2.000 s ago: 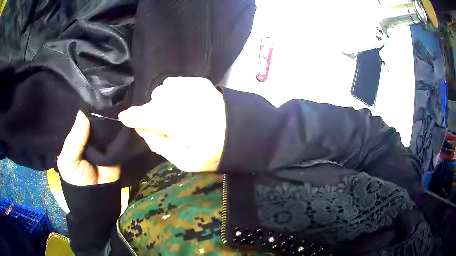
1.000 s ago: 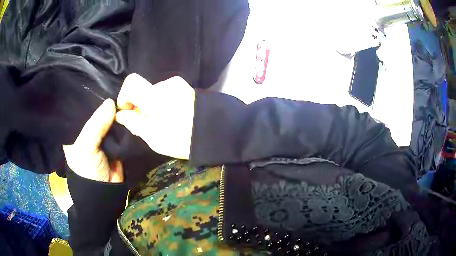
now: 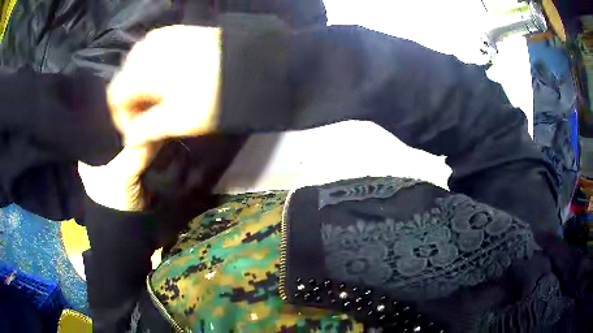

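The black garment (image 3: 49, 114) lies at the left, over the lap and the table edge, with shinier wrinkled lining (image 3: 84, 39) behind it. My right hand (image 3: 170, 81) is overexposed and blurred, its fingers curled in just above my left hand; whether it holds the needle is hidden. My left hand (image 3: 117, 182) is below it, gripping the garment, with dark cloth bunched between thumb and fingers. A faint thin line, perhaps thread or needle, shows just right of the hands. No button can be made out.
The white table (image 3: 338, 153) shows below and beyond my right sleeve, with a metal machine part (image 3: 517, 19) at its far side. Dark cloth (image 3: 553, 97) hangs at the right. A blue basket (image 3: 32, 293) stands on the blue floor (image 3: 29, 237) at lower left.
My right hand and forearm have moved up and left, now covering the pink-red object and the dark rectangle on the table. The garment has shifted, baring the table's near part.
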